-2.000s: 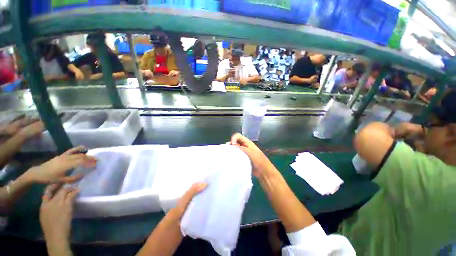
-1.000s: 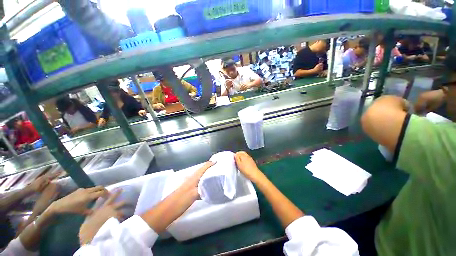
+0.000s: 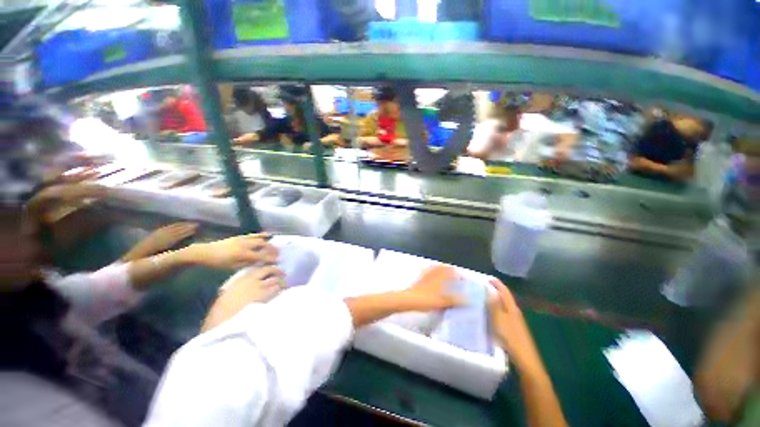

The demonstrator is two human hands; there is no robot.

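Observation:
A white foam box (image 3: 425, 354) stands on the green bench in front of me. A bagged product (image 3: 467, 318), frosted white-grey, lies in its right part. My left hand (image 3: 435, 289) reaches over the box onto the product's left side, blurred. My right hand (image 3: 502, 307) is at the box's right end, against the product's right side. Whether either hand grips it is unclear. Another white foam box (image 3: 317, 258) stands directly to the left, with a neighbour's hands (image 3: 250, 271) on it.
An upright bagged product (image 3: 521, 233) stands on the dark conveyor belt; another (image 3: 710, 265) is further right. A stack of flat white pouches (image 3: 654, 379) lies on the bench. Filled boxes (image 3: 321, 218) stand at the back left. Green shelf posts (image 3: 218, 125) rise behind the bench. Workers sit opposite.
The bagged product I held above the box is now down in its right part. My left hand has moved onto it from the left. The view has turned left.

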